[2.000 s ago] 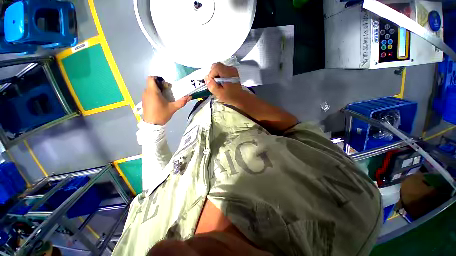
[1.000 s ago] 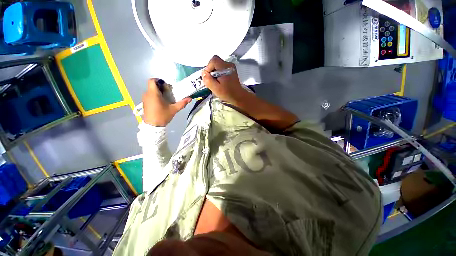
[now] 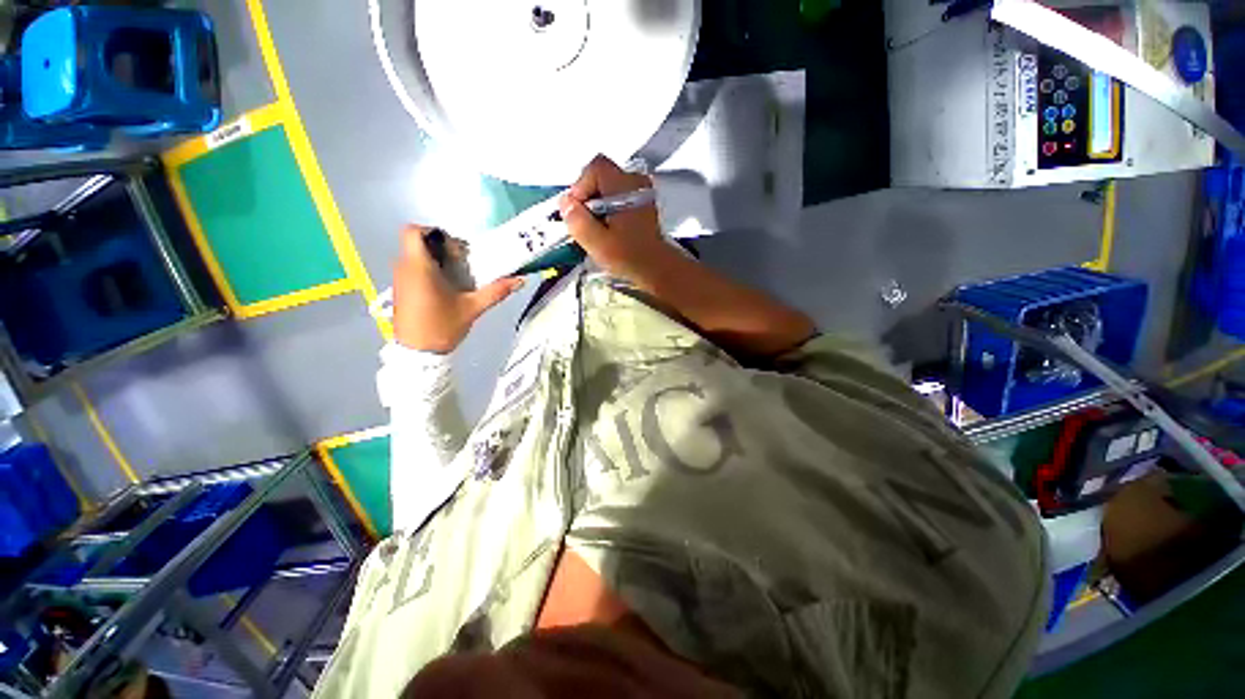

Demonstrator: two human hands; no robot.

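Observation:
A long white strip (image 3: 508,251), seemingly a label on a white bundle, lies slantwise in front of my body with black handwriting on it. My left hand (image 3: 440,292) holds its left end, thumb along the near side, with a small dark cap (image 3: 437,245) between the fingers. My right hand (image 3: 610,219) holds a slim pale marker pen (image 3: 624,202) over the strip's right part, its dark tip at the writing. My right fingers partly hide the strip's right end.
A round white pan (image 3: 553,96) is just ahead, with white paper sheets (image 3: 744,150) beside it. A white machine (image 3: 956,109) with buttons stands ahead right. Blue stools (image 3: 116,68) are far left, a blue crate (image 3: 1051,341) right, and metal racks (image 3: 178,560) lower left.
My right hand and pen have shifted slightly along the strip, and the pen's angle has changed a little. More black marks show on the strip. My left hand keeps its hold.

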